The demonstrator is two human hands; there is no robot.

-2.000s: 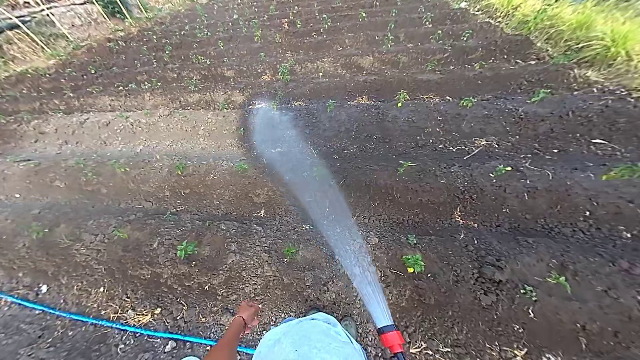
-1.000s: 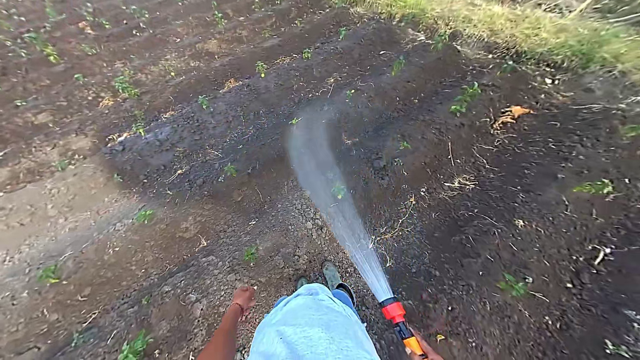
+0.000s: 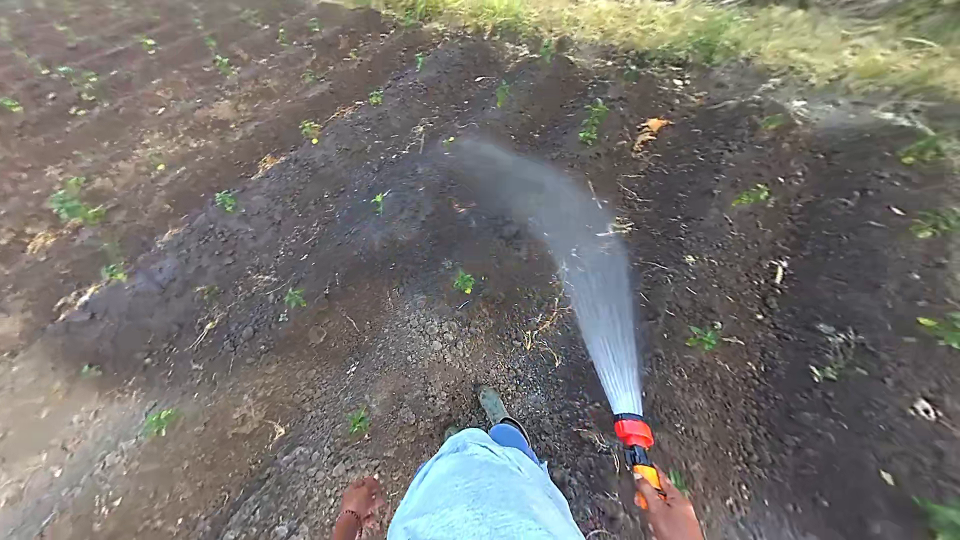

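Note:
My right hand (image 3: 667,510), low and right of my body, grips the orange handle of a red and orange hose spray nozzle (image 3: 634,442). A wide fan of water (image 3: 592,262) leaves its head, rising up the view and bending left over dark wet soil. My left hand (image 3: 362,499) hangs at the lower left beside my light blue shirt, near nothing but the ground; its finger pose is too small to read. A small seedling (image 3: 463,282) stands just left of the spray, and another (image 3: 705,337) grows to its right.
Low soil ridges with several seedlings surround me. Dry grass (image 3: 675,37) borders the plot at the top. An orange-brown dry leaf (image 3: 651,131) lies at the upper right. My boot (image 3: 493,405) is on the soil, with another seedling (image 3: 358,421) to its left.
The view has turned to the right, toward the grassy edge. My right hand, out of sight two seconds ago, now shows on the nozzle. The spray keeps running and falls on a different patch of soil.

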